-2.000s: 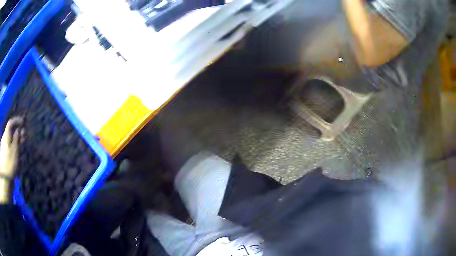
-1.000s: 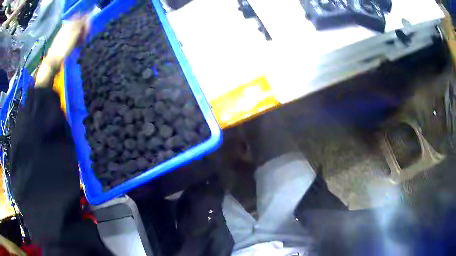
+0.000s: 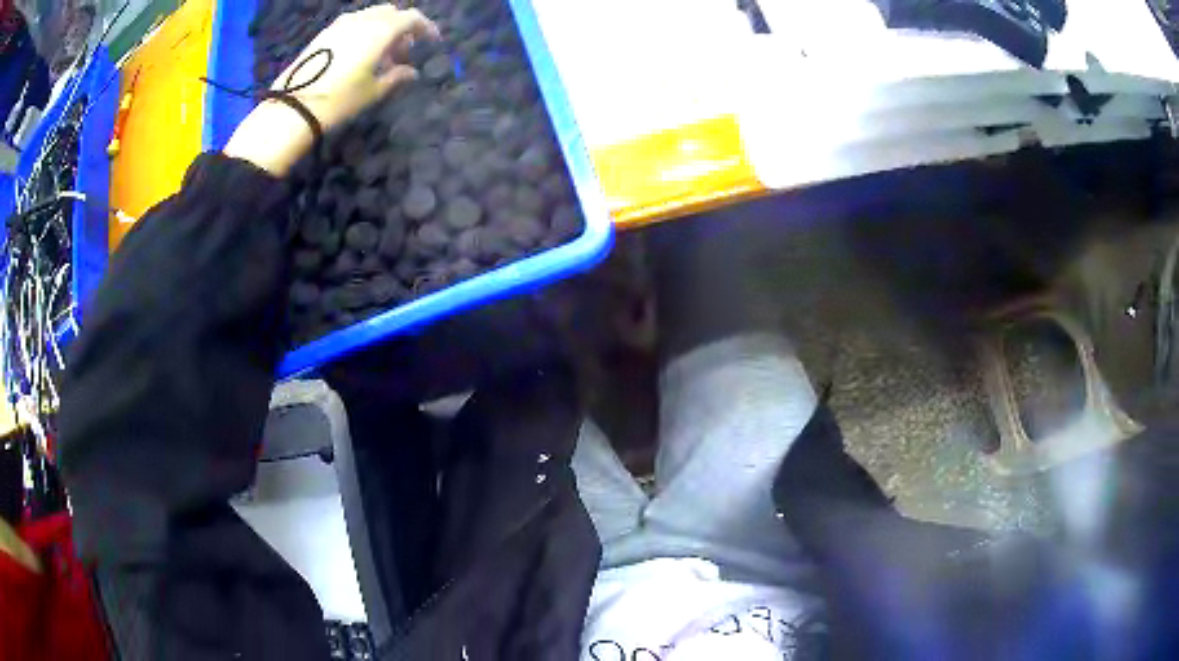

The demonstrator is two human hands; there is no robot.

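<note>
A blue tray [image 3: 446, 292] full of small black round pieces [image 3: 416, 200] lies at upper left of centre. My left hand [image 3: 356, 65], bare with a dark band at the wrist and a black sleeve, is over the upper part of the tray. Its fingers are bent, and thumb and fingers are apart above the pieces. No held piece shows, though the underside of the fingers is partly hidden. My right hand is not in view; dark, blurred clothing fills the lower right.
An orange bench top [image 3: 679, 168] and white sheets [image 3: 879, 129] lie right of the tray, with black housings [image 3: 996, 23] at the top edge. A blue bin of wires [image 3: 45, 220] is at left. A grey-rimmed bin [image 3: 304, 517], red clothing [image 3: 58, 594] and a beige stool [image 3: 1034, 452] also show.
The view has shifted. My left hand has moved from the tray's left rim to over the black pieces, and its sleeve now covers the tray's lower left side.
</note>
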